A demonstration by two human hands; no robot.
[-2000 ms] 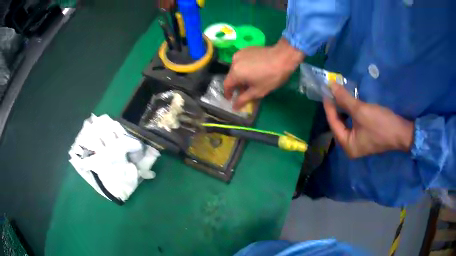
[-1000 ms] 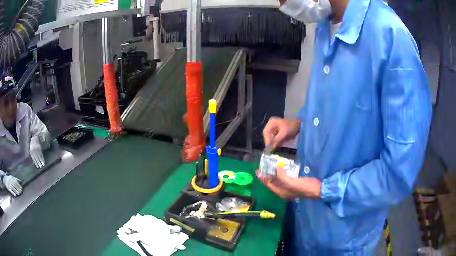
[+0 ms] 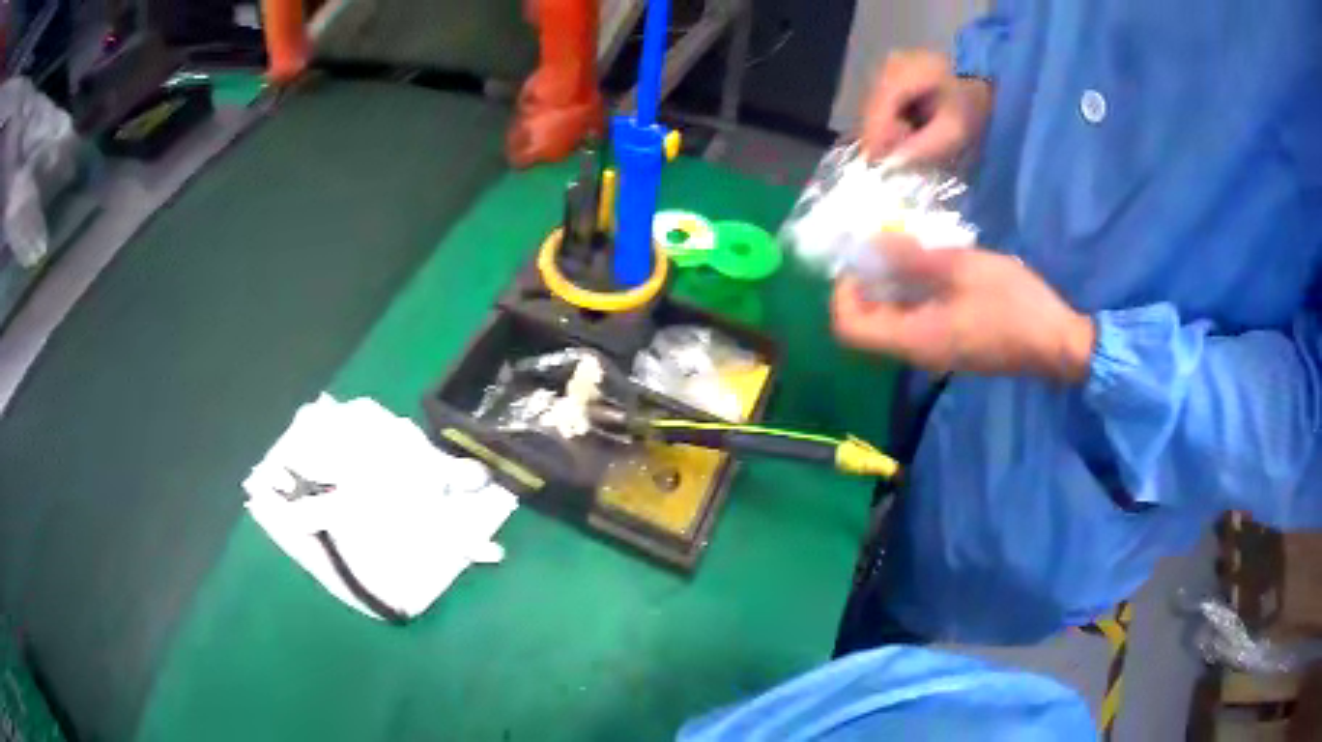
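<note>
Neither of my hands is in view; a blue sleeve or coat part (image 3: 899,702) shows at the bottom edge. Nearest in front is a black soldering stand (image 3: 566,486) on the green mat. The soldering iron (image 3: 761,444), black with a yellow end, lies across it. A yellow-brown sponge (image 3: 660,486) sits in its front part. Clear crinkled plastic (image 3: 693,365) lies in another compartment. A crumpled white cloth or glove pile (image 3: 363,500) with a small dark tool and a black strip lies left of the stand.
A person in a blue coat (image 3: 1000,478) stands at right, both bare hands on a clear plastic bag (image 3: 870,218). A yellow ring holder (image 3: 602,297) bears a blue upright tool (image 3: 635,203). Green reels (image 3: 744,251) lie behind. The dark-green belt (image 3: 290,261) curves at left.
The view has tilted down again after rising. The person's hands, one of which was over the stand two seconds ago, are now together at the bag, raised beside the mat.
</note>
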